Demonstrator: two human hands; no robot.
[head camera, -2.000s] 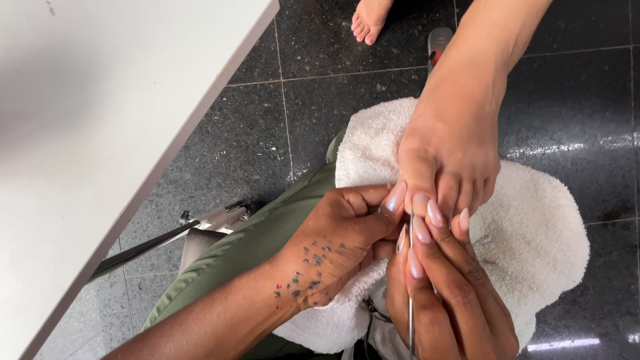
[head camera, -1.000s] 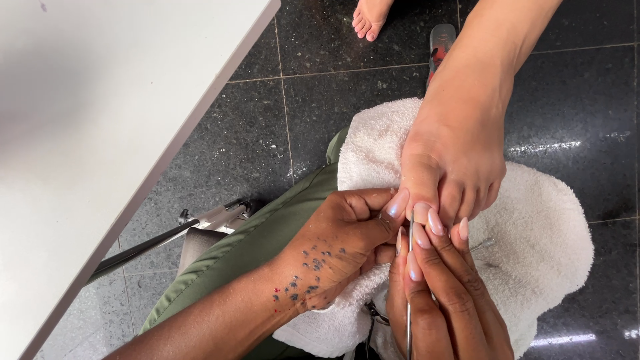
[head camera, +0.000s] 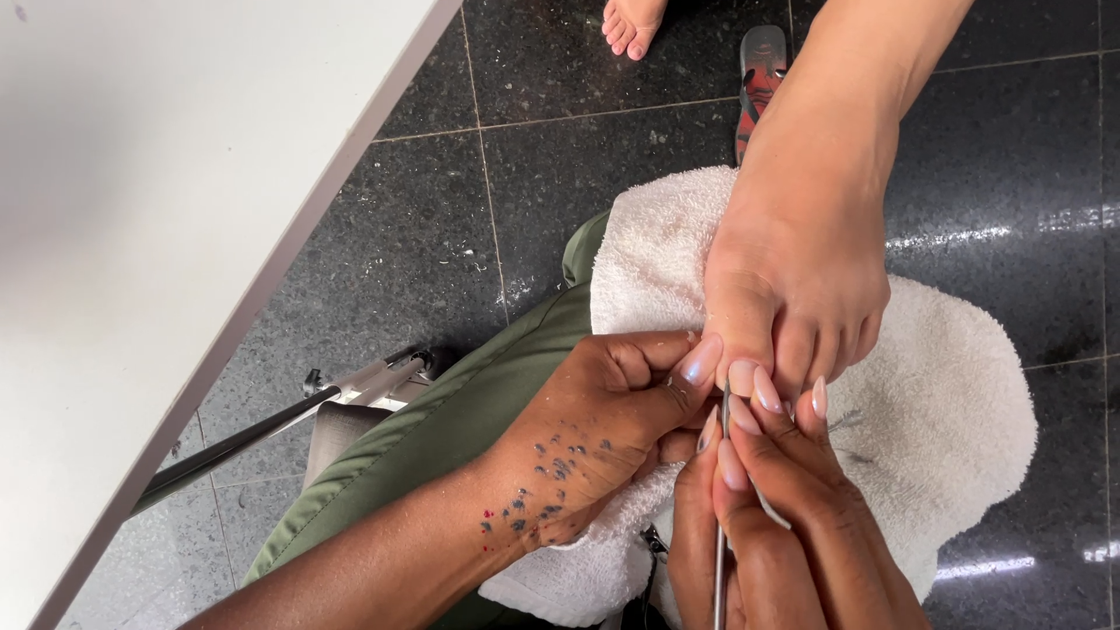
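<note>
Another person's bare foot (head camera: 801, 236) reaches in from the upper right, its toes over a white terry towel (head camera: 954, 394) on my lap. My left hand (head camera: 612, 416) grips the big toe (head camera: 742, 324) at its side with thumb and fingers. In my right hand (head camera: 787, 516) is a slim metal nail tool (head camera: 720, 569), held upright in the view, its tip at the left edge of the big toenail (head camera: 743, 376). My right fingertips rest by the toes. Gray smudges mark my left hand and wrist.
A white tabletop (head camera: 157, 175) fills the upper left. Below its edge are a metal stand (head camera: 350, 385) and my green trouser leg (head camera: 455, 411). A flip-flop (head camera: 761, 79) and the person's other foot (head camera: 633, 24) are on the dark tiled floor (head camera: 595, 131).
</note>
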